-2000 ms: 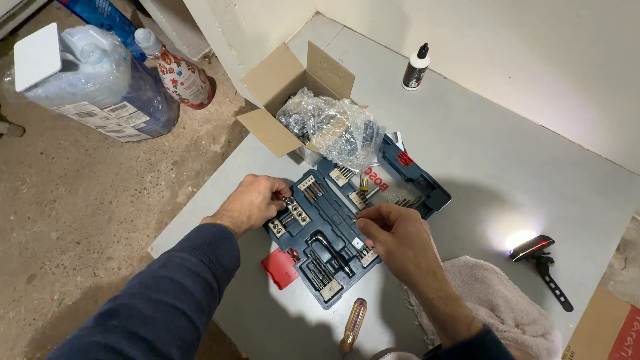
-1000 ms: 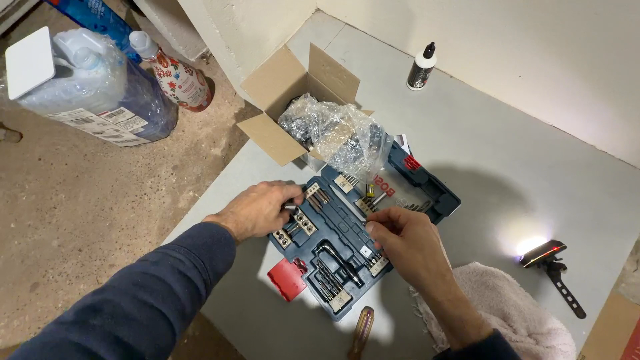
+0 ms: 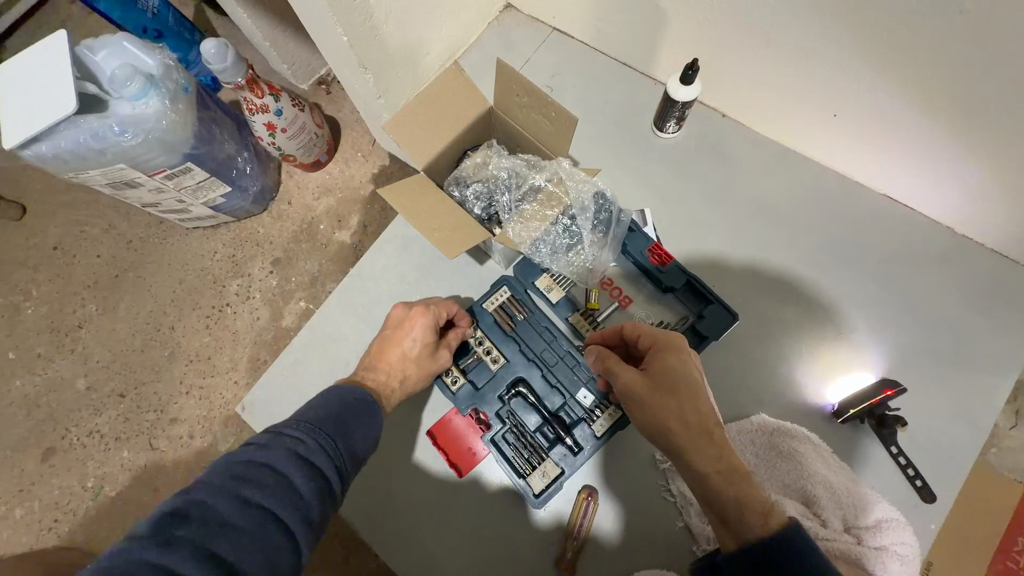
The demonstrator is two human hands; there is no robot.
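A dark blue Bosch bit case (image 3: 552, 360) lies unfolded on the grey tabletop. My left hand (image 3: 416, 340) is at its left edge, fingertips pinched at the upper end of a row of sockets (image 3: 486, 350); what they grip is hidden. Over the case's middle, near its hinge side, my right hand (image 3: 652, 376) has thumb and index finger together; a small dark item may be between them, too small to tell. The case holds a black handle tool (image 3: 544, 416), drill bits (image 3: 524, 444) and screwdriver bits (image 3: 602, 416). A red latch flap (image 3: 458, 442) sticks out at its lower left.
An open cardboard box (image 3: 448, 212) with bubble wrap (image 3: 544, 208) overlaps the case's top. A screwdriver handle (image 3: 579, 520), a towel (image 3: 800, 488), a lit bike light (image 3: 872, 400) and a dropper bottle (image 3: 677, 100) are around it. Jugs and bottles (image 3: 284, 120) stand on the floor at left.
My left hand has moved down from the case's upper left corner, where it was a second ago, to the sockets. The right hand stays over the middle of the case.
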